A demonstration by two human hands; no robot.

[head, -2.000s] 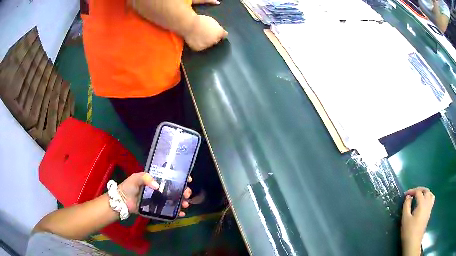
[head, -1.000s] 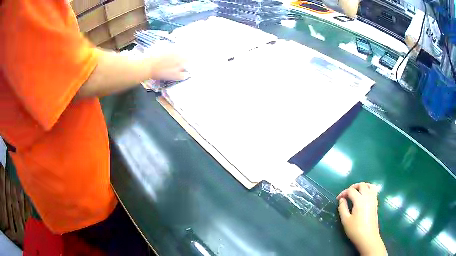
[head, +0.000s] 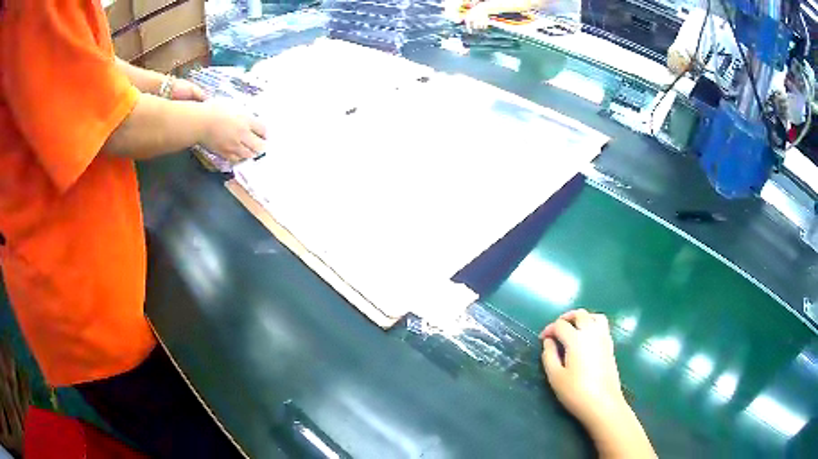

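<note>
My right hand (head: 581,366) rests at the near edge of the glossy green belt (head: 646,242), fingers loosely bent, a gap between thumb and fingers, nothing seen in it. My left hand is out of the picture. Large white sheets (head: 386,179), very bright, lie beyond my right hand, with a tan cardboard edge (head: 309,260) on the near left side and a dark sheet (head: 525,235) showing at the right. Wrinkled clear tape (head: 480,341) lies between the sheets' near corner and my right hand.
A person in an orange top (head: 72,197) stands at left, both hands at shiny bagged pieces by the sheets' far-left corner. Another person's hand (head: 493,11) shows at the far side. A blue machine part (head: 735,152) with cables stands across the belt. A red stool (head: 67,437) is lower left.
The view has swung right and up from the phone in my left hand, which left the picture. The orange-clad person's hands are now at the sheets' corner. My right hand stays at the belt edge.
</note>
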